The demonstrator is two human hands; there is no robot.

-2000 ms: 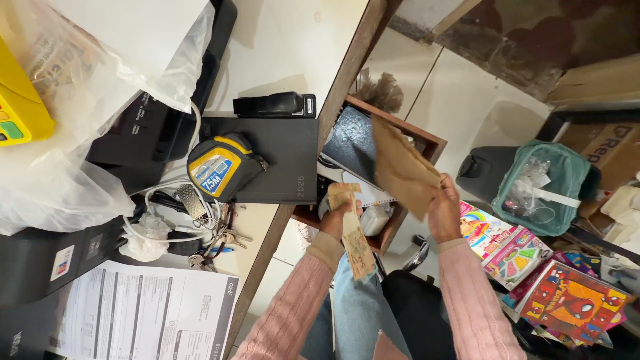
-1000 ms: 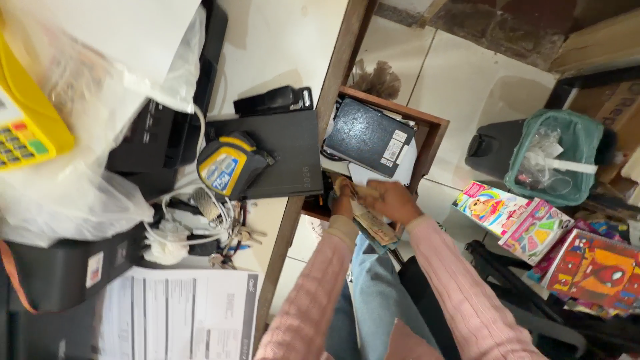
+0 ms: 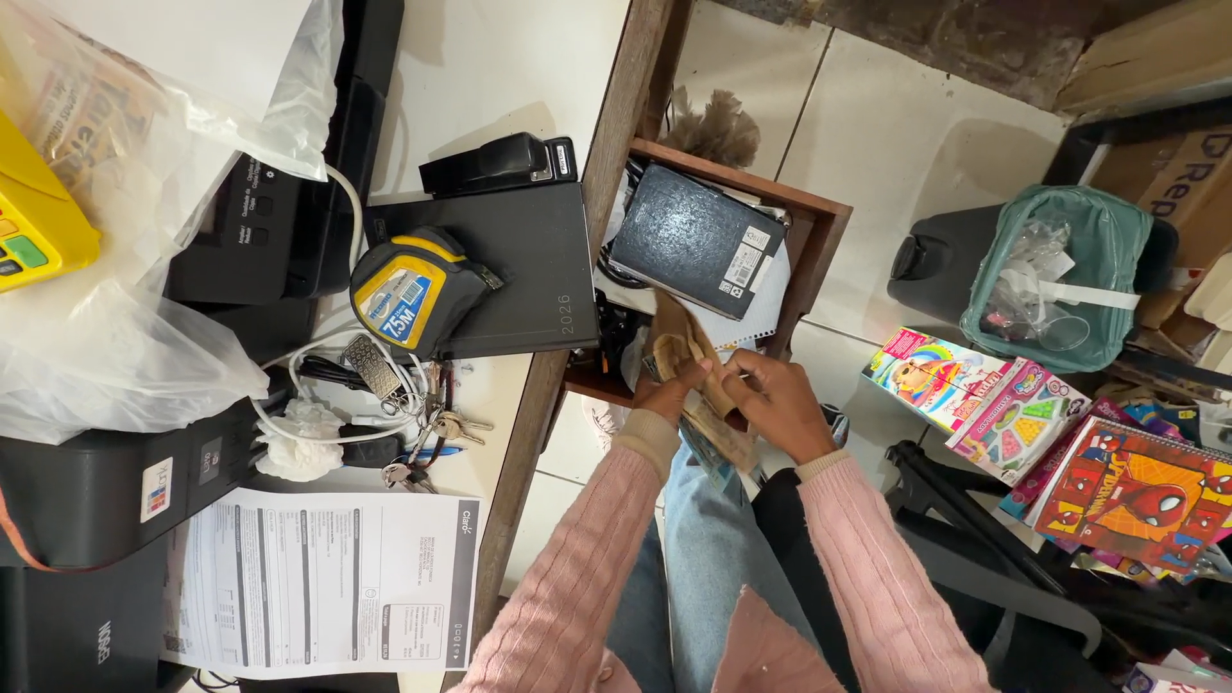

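Observation:
My left hand [image 3: 669,390] holds banknotes [image 3: 717,438] and the near side of a brown paper envelope [image 3: 691,342], above the front of an open wooden drawer [image 3: 818,260]. The fingers of my right hand [image 3: 775,399] pinch the envelope's right edge. Part of the notes is hidden by the paper and my fingers. In the drawer, a dark hardcover book [image 3: 698,241] with a label lies on a spiral notebook [image 3: 760,308], with black cables beside it.
On the desk at left are a black planner [image 3: 539,269], a tape measure [image 3: 409,294], a stapler [image 3: 500,164], keys [image 3: 452,423], a printed document [image 3: 327,577] and a plastic bag [image 3: 115,318]. A lined waste bin [image 3: 1059,279] and boxed toys [image 3: 1020,419] stand right.
Two seconds ago my right hand held the brown envelope up at the right, apart from the notes in my left hand. Now both hands are together at the envelope and notes.

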